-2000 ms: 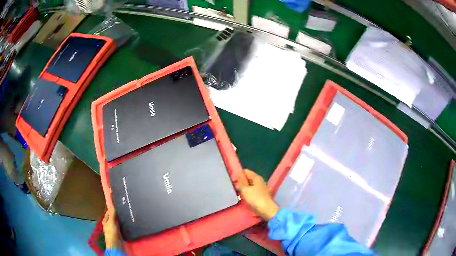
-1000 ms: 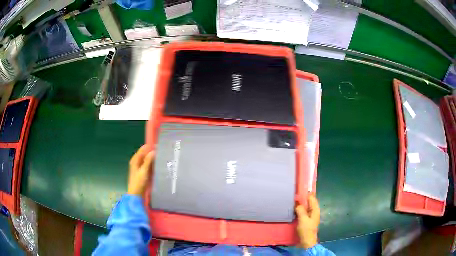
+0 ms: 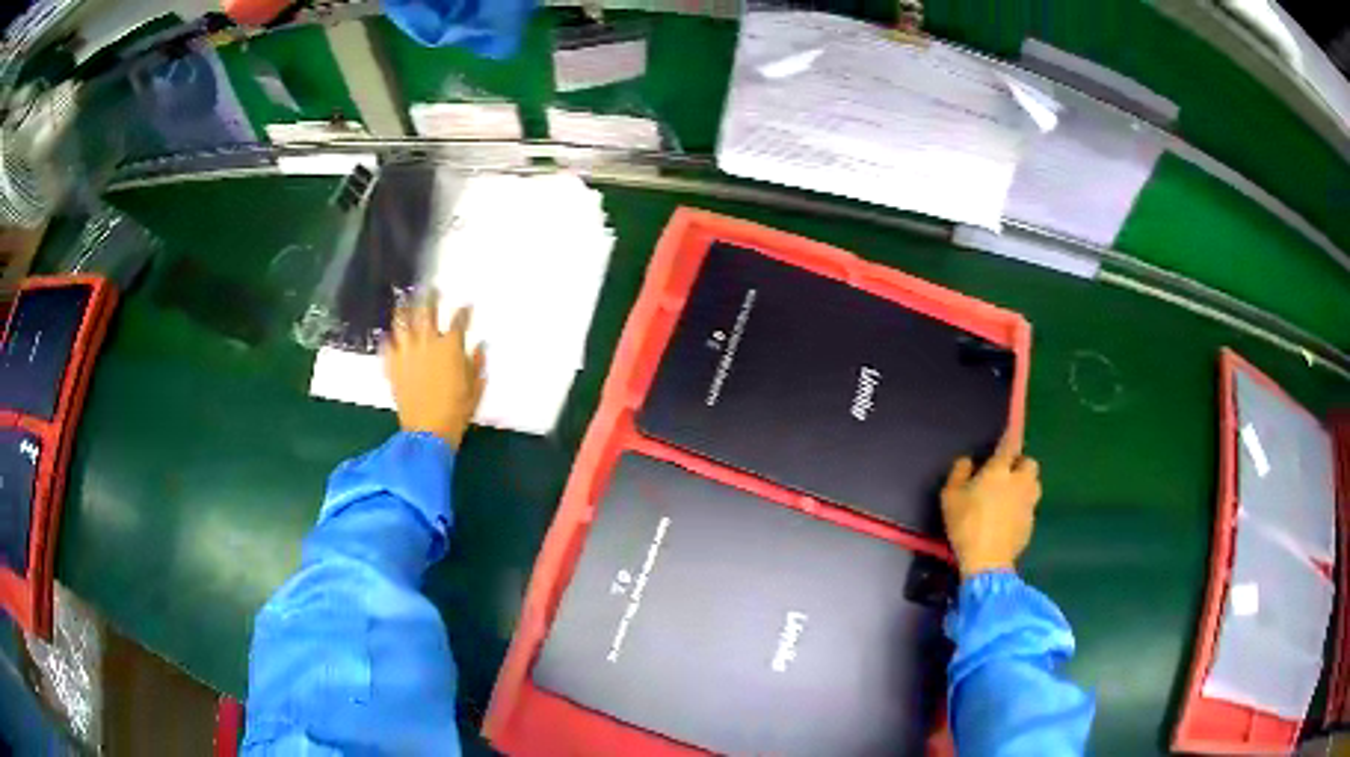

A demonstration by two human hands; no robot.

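A red-orange tray (image 3: 582,510) lies tilted on the green mat in front of me. Two dark tablets or back covers lie in it, a black upper one (image 3: 829,388) and a greyer lower one (image 3: 740,614). My right hand (image 3: 992,510) rests at the tray's right side, over the upper one's lower right corner; whether it grips anything is unclear. My left hand (image 3: 434,373), fingers apart, lies on the pile of white sheets or bags (image 3: 530,281), beside the black-and-clear plastic bag (image 3: 382,255).
Another red tray with dark tablets (image 3: 59,429) stands at the far left. A red tray with bagged greyish tablets (image 3: 1276,547) is at the far right. Printed sheets (image 3: 874,119) hang behind the metal rail. A blue bundle (image 3: 462,21) is at the top. Crinkled clear plastic (image 3: 67,666) is at lower left.
The tray with the dark tablets has gone from both hands to the mat, turned at an angle. My left hand has let go of it and moved up left to the white pile.
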